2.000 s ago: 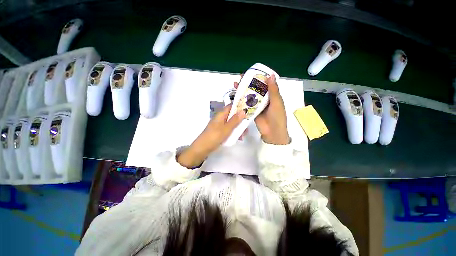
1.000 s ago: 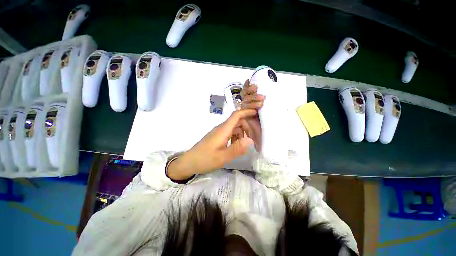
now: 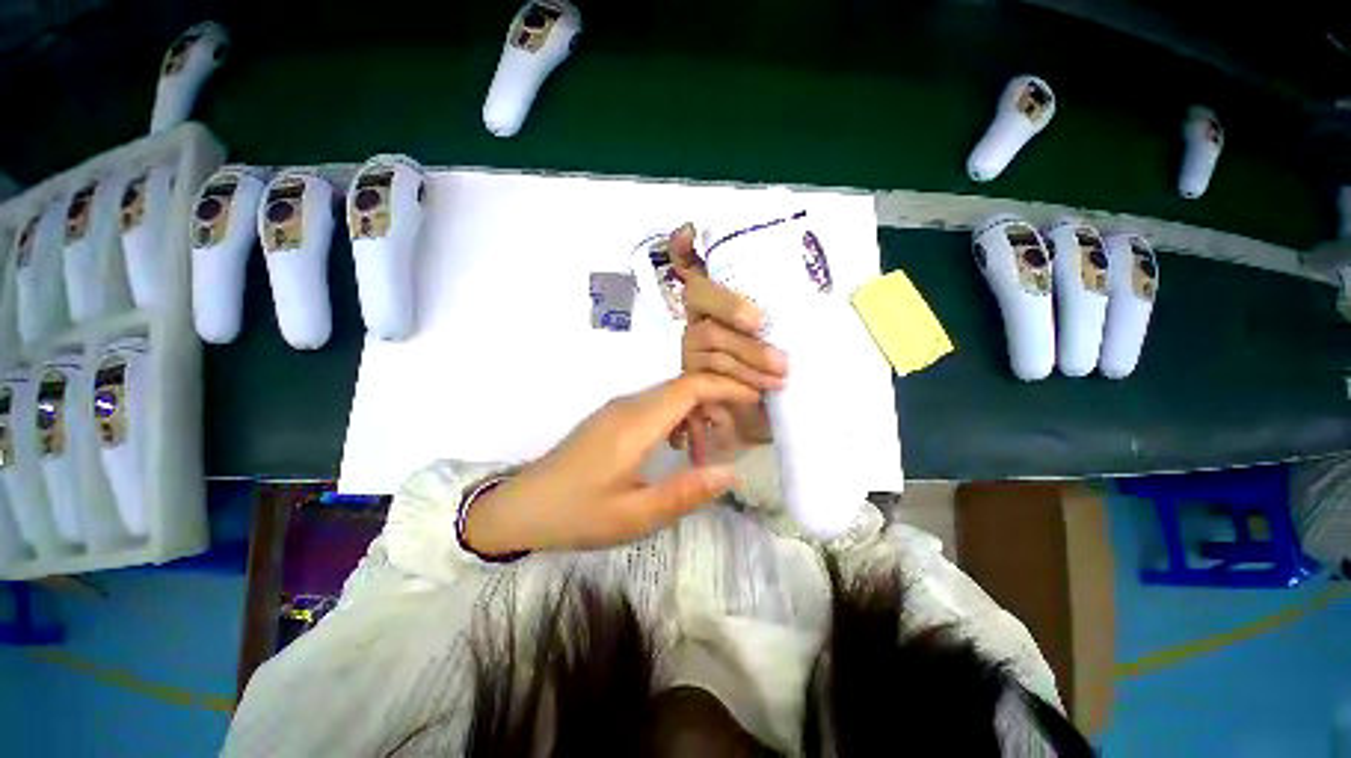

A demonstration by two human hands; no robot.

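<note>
A white handset is held over the white work sheet, side-on, wide head up and handle toward me. My right hand is shut on it, with its fingers on the handset's left side and the palm mostly hidden. My left hand is just left of it, thumb and fingers apart. Its fingertips overlap my right hand; whether they touch the handset is unclear. Another handset lies on the sheet, partly hidden by my fingers, beside a small grey square.
A yellow note lies at the sheet's right edge. Groups of three handsets stand left and right. A blister tray of handsets is far left. The green conveyor belt carries spaced handsets. A brown carton is below right.
The held handset has turned from panel-facing to side-on, and its handle has swung right. My left hand has come away from the panel. The belt handsets have shifted slightly in view.
</note>
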